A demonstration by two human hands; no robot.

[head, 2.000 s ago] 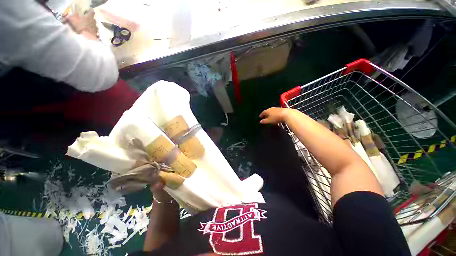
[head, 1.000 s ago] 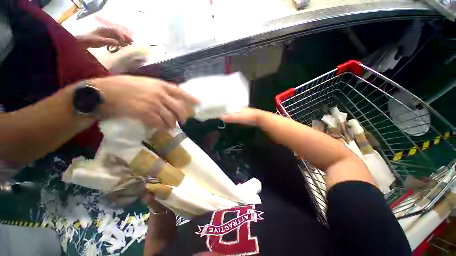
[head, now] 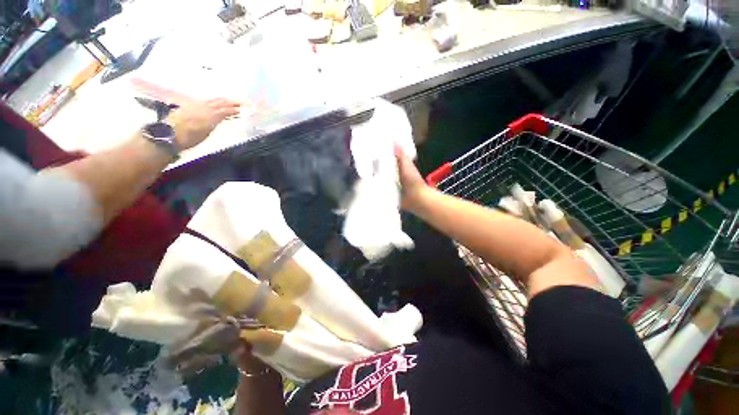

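Large cream-white cut-piece bundles [head: 322, 298] lie against my chest, tied with grey-beige strips, with tan tickets [head: 275, 263] on them. My left hand [head: 249, 357] is at their lower left, mostly hidden behind the fabric and a knotted grey-beige tie strip [head: 202, 339]. My right hand [head: 407, 180] is closed round a small white bundle [head: 375, 178] and holds it upright in front of the table edge; the fingers are partly hidden behind it.
A shopping trolley [head: 528, 123] with white bundles stands at the right. The pale worktable [head: 279, 65] runs across the top. Another person's hand [head: 202, 121], with a watch, is over the table at the left. Scraps lie on the green floor.
The small white bundle, earlier between the other person's hand and mine, is now in my right hand alone. The other person's arm has drawn back to the table. The view has shifted slightly.
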